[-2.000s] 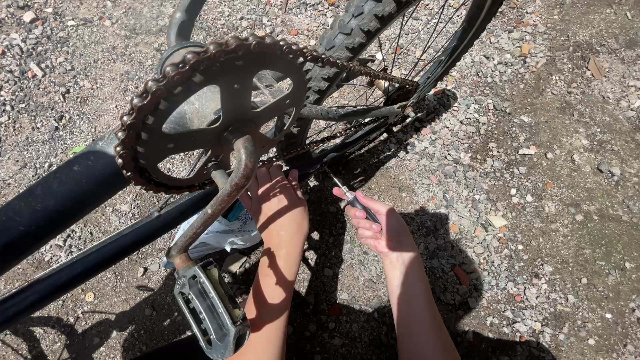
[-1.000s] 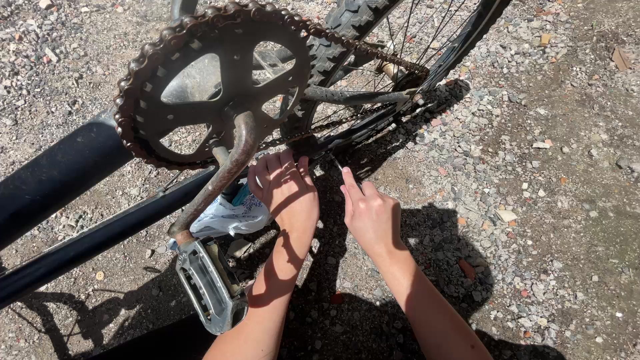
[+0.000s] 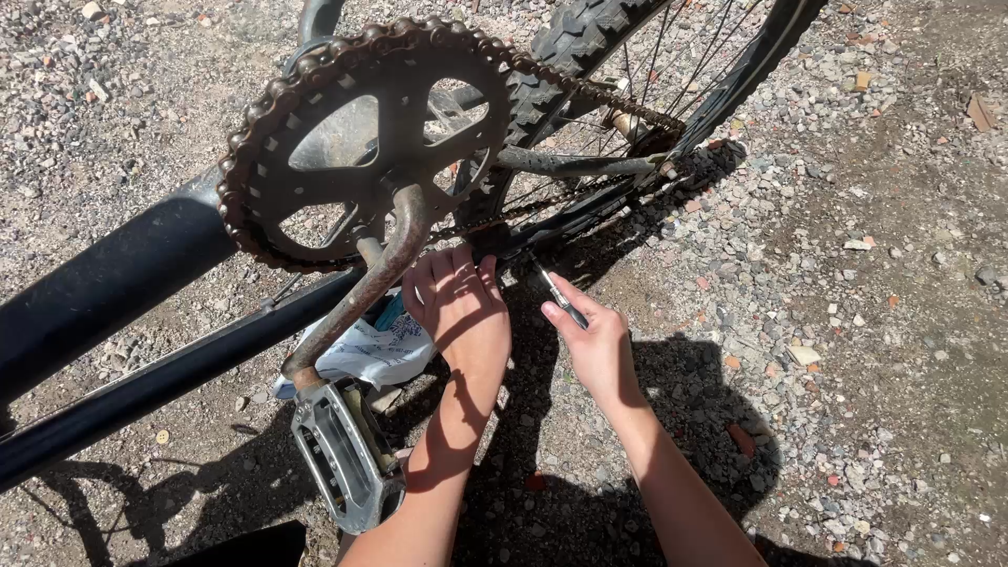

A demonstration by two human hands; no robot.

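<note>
A bicycle lies with its large chainring [image 3: 331,193] facing up, wrapped by a rusty chain [image 3: 583,87]. My left hand [image 3: 465,307] reaches in below the chainring and crank arm [image 3: 366,295], its fingertips at the dark frame tube near the rear tyre; what they touch is hidden. To its right, my right hand [image 3: 591,331] holds a slim hand tool [image 3: 561,301] with a dark handle and thin metal shaft between thumb and fingers. The shaft points up-left toward the shaded frame, and its tip is hard to make out.
The metal pedal [image 3: 346,457] hangs just left of my left forearm. A white plastic bag [image 3: 378,350] with printing lies on the gravel behind the crank. The knobby rear tyre [image 3: 583,35] and spokes stand at the top; two black frame tubes [image 3: 118,276] run to the left.
My right hand has turned from knuckles up, one second ago, so the tool's handle shows again between thumb and fingers. My left hand stays at the frame below the chainring.
</note>
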